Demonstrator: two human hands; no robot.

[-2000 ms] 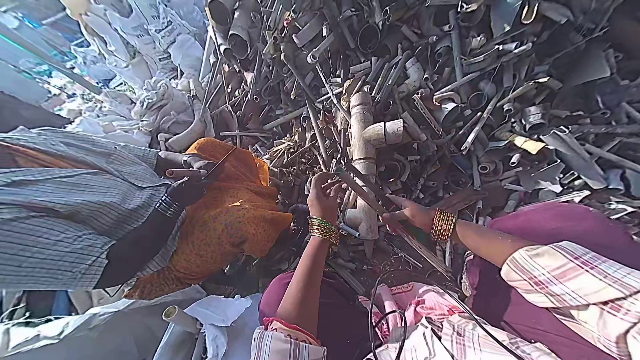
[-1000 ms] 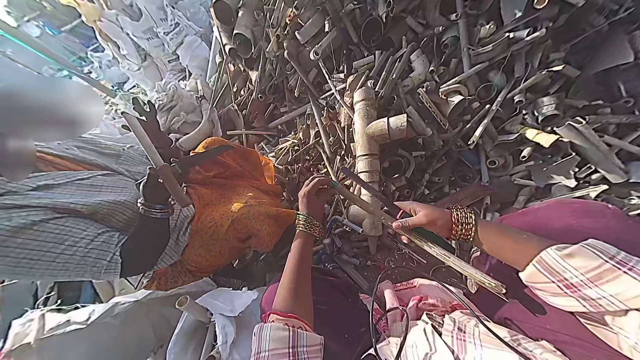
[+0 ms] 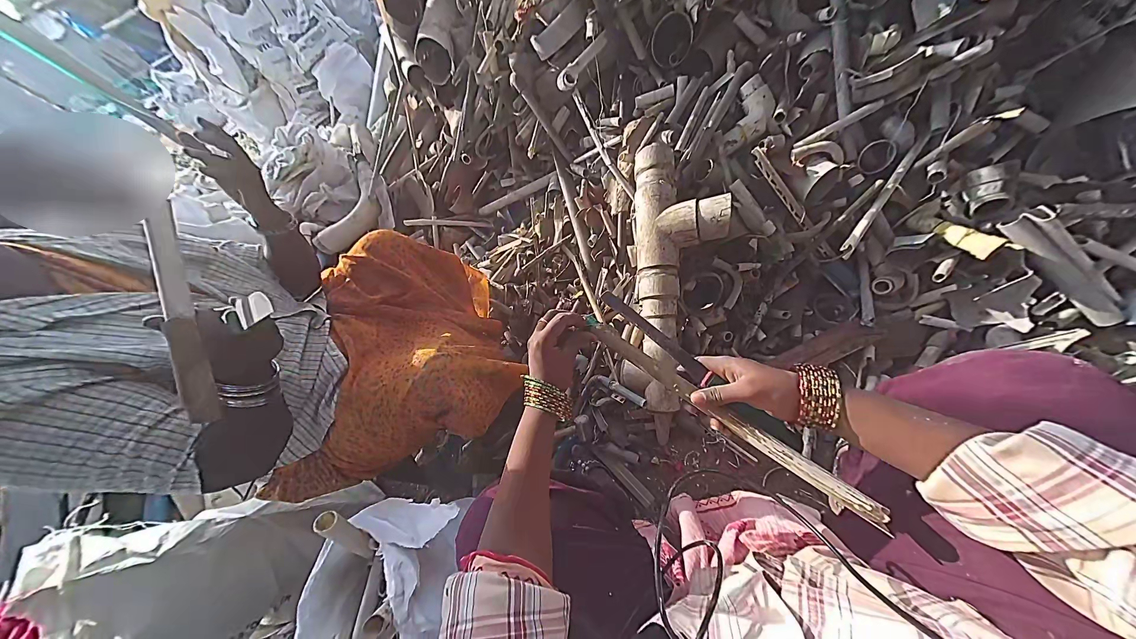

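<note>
My left hand (image 3: pixel 559 348), with bangles at the wrist, grips the upper end of a long, splintered pale strip (image 3: pixel 790 461). Its material is hard to tell. My right hand (image 3: pixel 750 388) is closed around a dark, flat blade-like tool (image 3: pixel 652 335), and its thumb rests against the strip. Blade and strip cross at a slight angle, close together; whether they touch is unclear. Just beyond both hands lies a dirty white plastic pipe tee (image 3: pixel 658 240) on a heap of scrap pipe pieces. The tool's handle is mostly hidden by my right hand.
Scrap plastic pipes and fittings (image 3: pixel 887 160) fill the area ahead and to the right. On the left a co-worker holds a flat grey strip (image 3: pixel 177 311), beside an orange cloth (image 3: pixel 404 337). White sacks (image 3: pixel 204 559) lie at lower left. A black cable (image 3: pixel 661 550) loops near my lap.
Between the first frame and now, the pale strip in my hands has swung and its lower end reaches further right. The co-worker's one hand has risen away from the body, and a flat strip now stands in the other.
</note>
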